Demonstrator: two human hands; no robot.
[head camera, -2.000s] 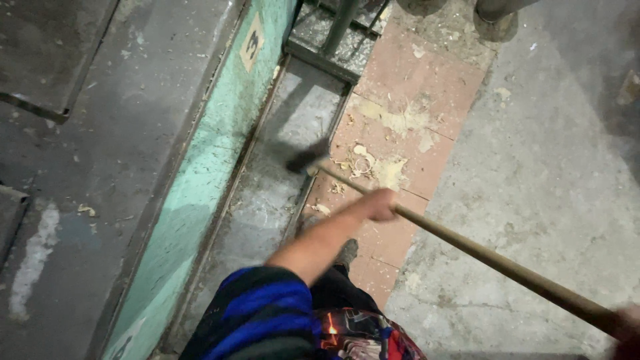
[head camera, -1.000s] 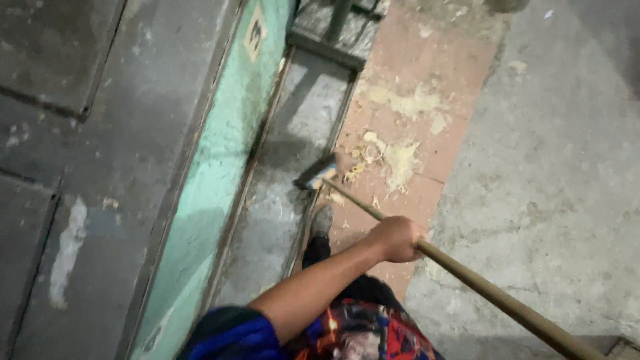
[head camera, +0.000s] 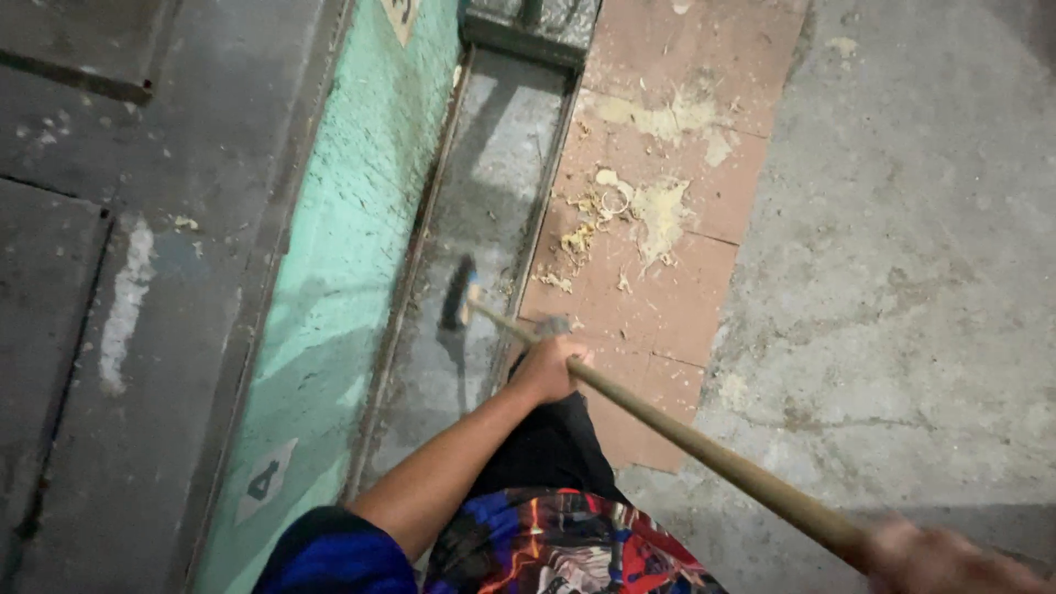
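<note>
A push broom (head camera: 458, 293) has a blurred dark bristled head over the grey strip of floor (head camera: 483, 206) beside the green wall. Its long wooden handle (head camera: 709, 454) slants down to the lower right. My left hand (head camera: 551, 368) is closed round the handle not far from the head. Blurred at the lower right corner, my right hand (head camera: 940, 557) grips the handle's upper end. Pale shavings and scraps (head camera: 582, 235) lie on the pinkish-brown floor panels (head camera: 627, 313) to the right of the strip, around yellowish stains. A dark shadow lies below the broom head.
A low green wall (head camera: 346, 223) with number markings borders the strip on the left, with grey metal panels (head camera: 214, 140) beyond. A dark metal base (head camera: 528, 37) crosses the strip's far end. Bare concrete (head camera: 891, 247) lies to the right. My shoe (head camera: 551, 326) is partly hidden behind my left hand.
The broom head has moved left, from the edge of the brown panels to the middle of the grey strip. More of my right hand has come into view.
</note>
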